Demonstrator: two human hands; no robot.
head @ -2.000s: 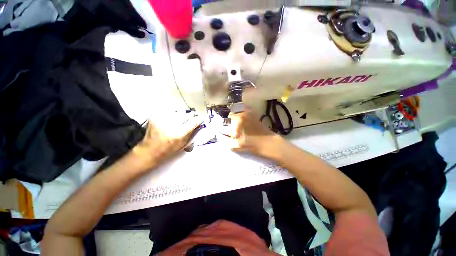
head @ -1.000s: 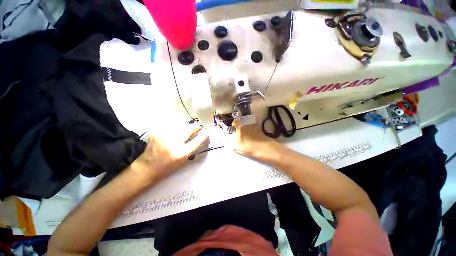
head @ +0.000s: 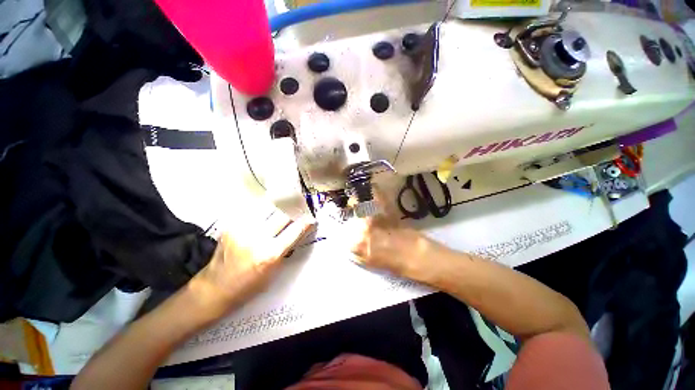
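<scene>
The cream sewing machine stands across the upper middle. My left hand lies flat at the left of the needle area, its fingertips on white fabric. My right hand is bent just right of and below the presser foot area, its fingertips at the same spot. The white fabric between the hands is overexposed, so its edges and the exact grip cannot be told. A white panel with a black stripe lies left of the machine, joined to or against a black garment panel.
Black-handled scissors rest against the machine bed. A parts tray with orange-red loops sits at the right. A bright pink cone hangs over the machine's left end. A blue tube runs along the top. Dark cloth hangs at the right.
The view has shifted, so the machine sits lower in the picture. Both hands stay beside the needle; my right hand has drawn slightly toward the table's front edge.
</scene>
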